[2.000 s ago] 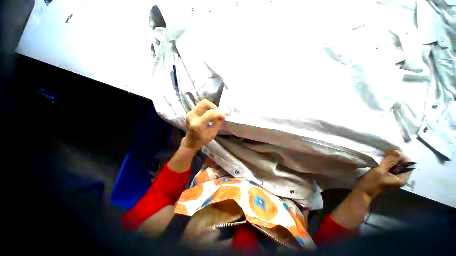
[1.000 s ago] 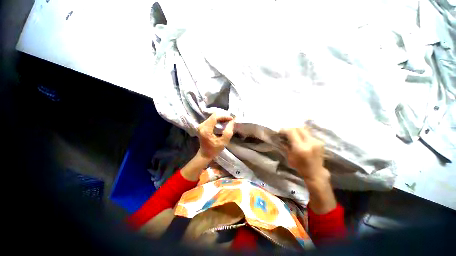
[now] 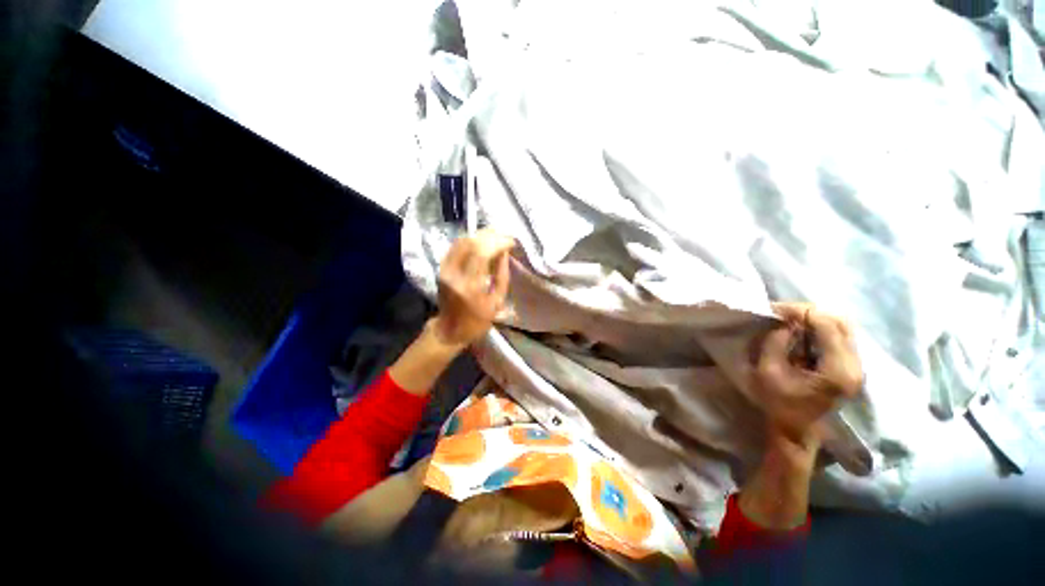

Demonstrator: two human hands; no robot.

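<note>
A pale off-white jacket (image 3: 688, 195) lies spread over the table and hangs over its edge onto my lap. A dark label (image 3: 453, 197) shows on it near the left. A button placket with small dark buttons (image 3: 557, 420) runs below my hands. My left hand (image 3: 472, 286) pinches the cloth edge at the left. My right hand (image 3: 809, 357) is closed on the cloth at the right, with dark thread snips (image 3: 806, 347) partly visible in it. The cloth is stretched between both hands.
The white table (image 3: 264, 80) reaches to the upper left. A blue bin (image 3: 281, 383) with greyish cloth stands on the floor at left, with a blue crate (image 3: 149, 383) farther left. More pale cloth with dark buttons (image 3: 983, 401) lies at right. An orange-flowered apron (image 3: 613, 498) covers my lap.
My right hand moved left from the jacket's far right, then back right with cloth. The jacket is more wrinkled and its dark label now shows. The view has shifted and turned.
</note>
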